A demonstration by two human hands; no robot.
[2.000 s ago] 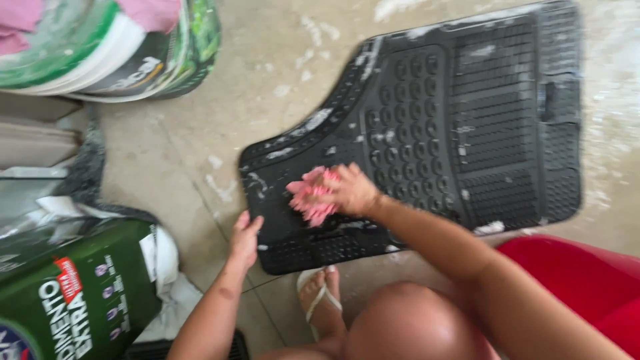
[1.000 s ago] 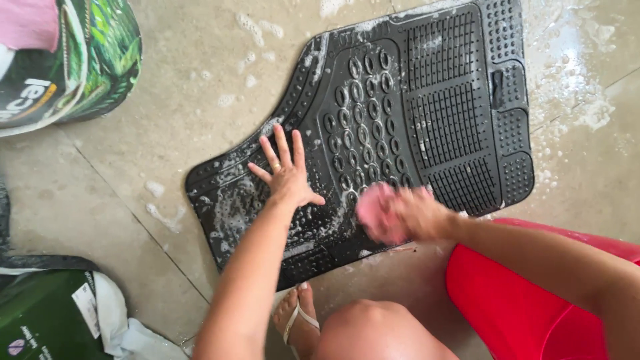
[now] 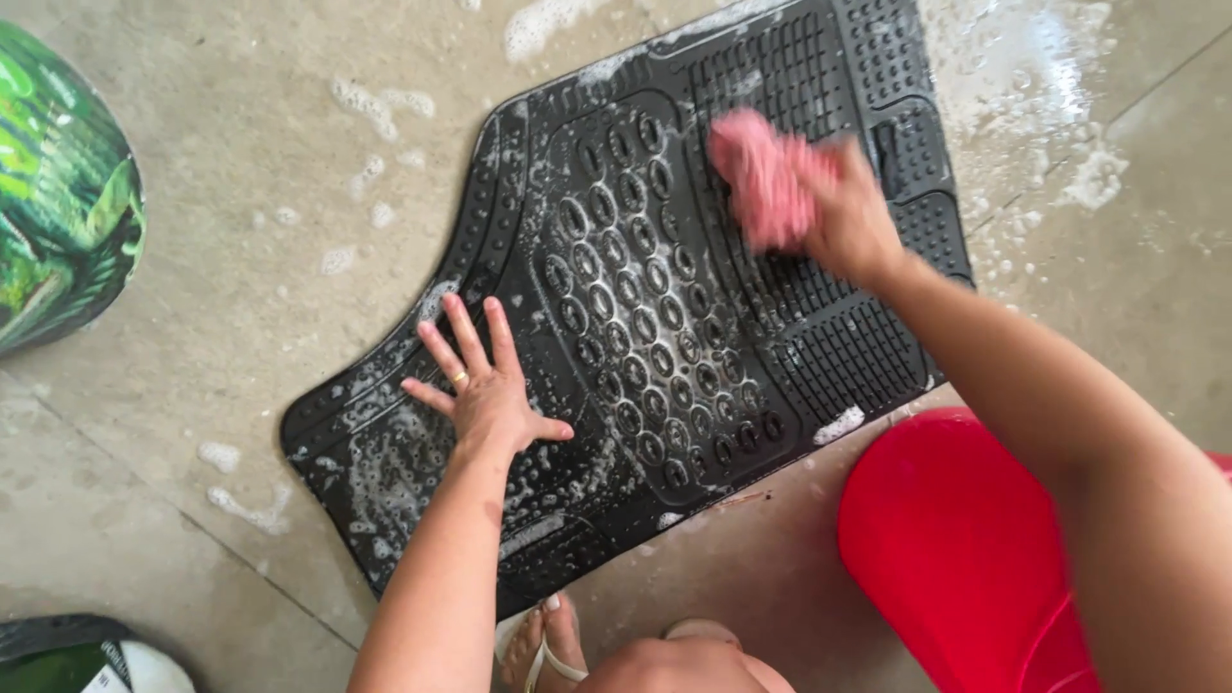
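Note:
A black rubber car floor mat [image 3: 616, 289], wet and dotted with suds, lies on the floor. My left hand [image 3: 491, 404] presses on its left part with the fingers spread and a ring on one finger. A pink cloth [image 3: 765, 183], blurred by motion, is gripped in my right hand [image 3: 852, 221] on the ribbed upper right part of the mat. Foam shows among the raised ovals between the two hands. The cloth hides part of the ribs.
A red plastic basin or bucket [image 3: 953, 539] is at the lower right. A green printed container [image 3: 63, 192] stands at the left edge, and a dark green bag [image 3: 58, 664] lies at lower left. My sandalled foot [image 3: 549, 645] is just below the mat. Suds and water wet the floor [image 3: 289, 173].
My right hand has moved the pink cloth from the mat's left part to its upper right part. My left hand, beside the mat at first, now lies on it. More suds cover the mat.

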